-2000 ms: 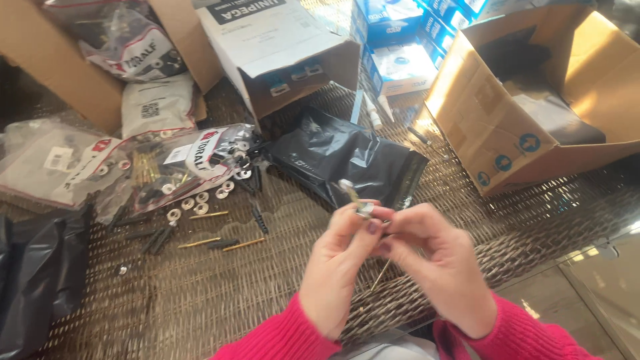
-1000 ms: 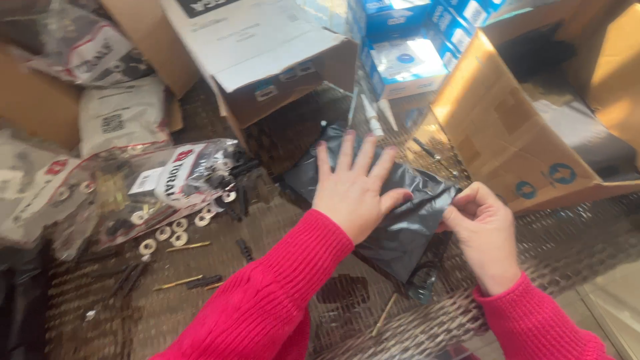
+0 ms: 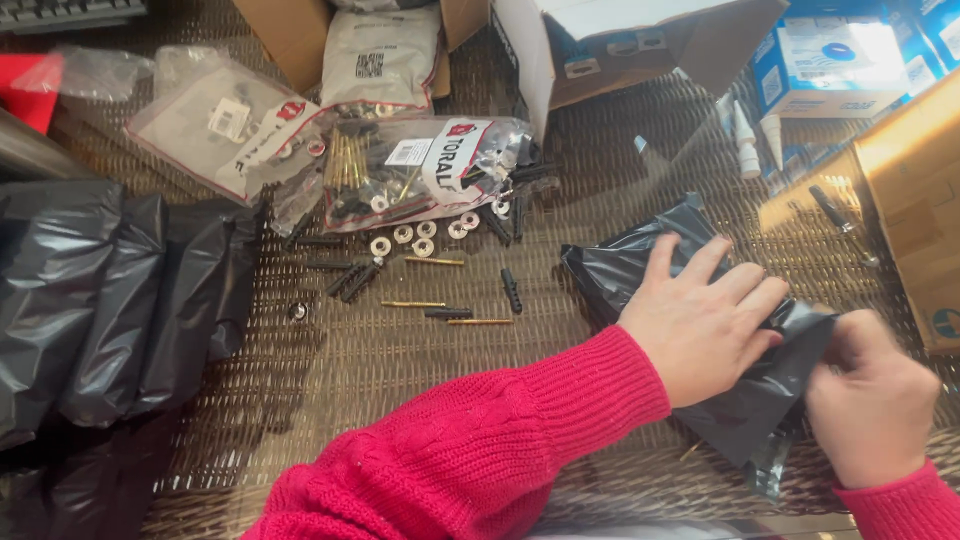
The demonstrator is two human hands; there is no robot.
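A black plastic mailing bag (image 3: 750,405) lies on the glass-topped wicker table (image 3: 337,390), on the right. My left hand (image 3: 701,322) rests on it palm down with the fingers spread. The blurred right hand (image 3: 870,390) has its fingers closed on the bag's right edge. Left of the bag lie black plastic wall plugs (image 3: 511,291), brass-coloured screws (image 3: 480,322) and several pale washers (image 3: 423,247). Behind these is a clear plastic bag of screws, plugs and washers (image 3: 360,169).
Several filled black plastic bags (image 3: 52,300) lie at the left. A clear bag (image 3: 195,127), a white carton (image 3: 645,45), blue-and-white boxes (image 3: 832,67) and two nozzles (image 3: 744,142) are at the back. A cardboard box (image 3: 922,217) stands at the right edge, beside a loose plug (image 3: 829,204).
Two seconds ago both hands held a small item above the black bag. Then the left hand flattened onto the bag and the right took its edge. The view has swung left.
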